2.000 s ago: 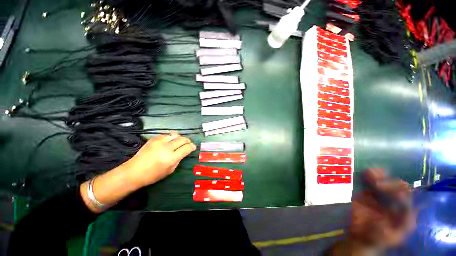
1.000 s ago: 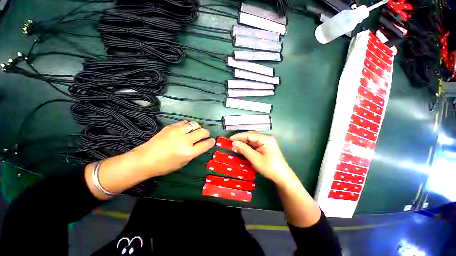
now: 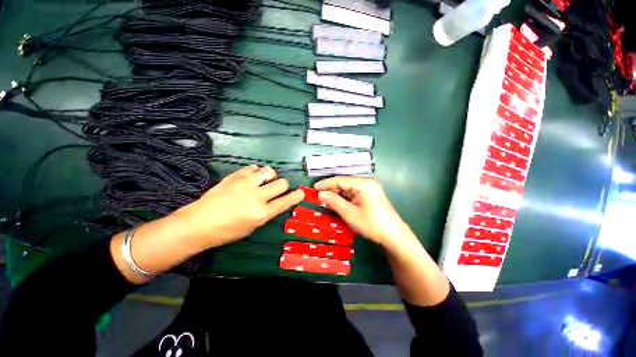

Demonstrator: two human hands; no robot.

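Observation:
A red adhesive pad (image 3: 310, 196) lies between both hands, over a housing that it and the fingers hide. My left hand (image 3: 240, 202) touches the pad's left end with its fingertips. My right hand (image 3: 359, 209) holds the pad's right part between thumb and fingers. Below it, several red-faced housings (image 3: 315, 265) lie in a stack of rows. Above, a column of bare grey-white housings (image 3: 339, 164) lies on the green mat, each on a thin black cable.
Coiled black cable bundles (image 3: 150, 146) fill the left, with metal connectors (image 3: 24, 44) at upper left. The white backing sheet (image 3: 468, 174) with red pads stands to the right. A translucent bottle (image 3: 464, 22) lies at its top. Dark cable piles lie at upper right.
My right hand has come from the lower right to the pad beside my left hand. Since one second ago both hands have stayed at the pad; the view has shifted slightly.

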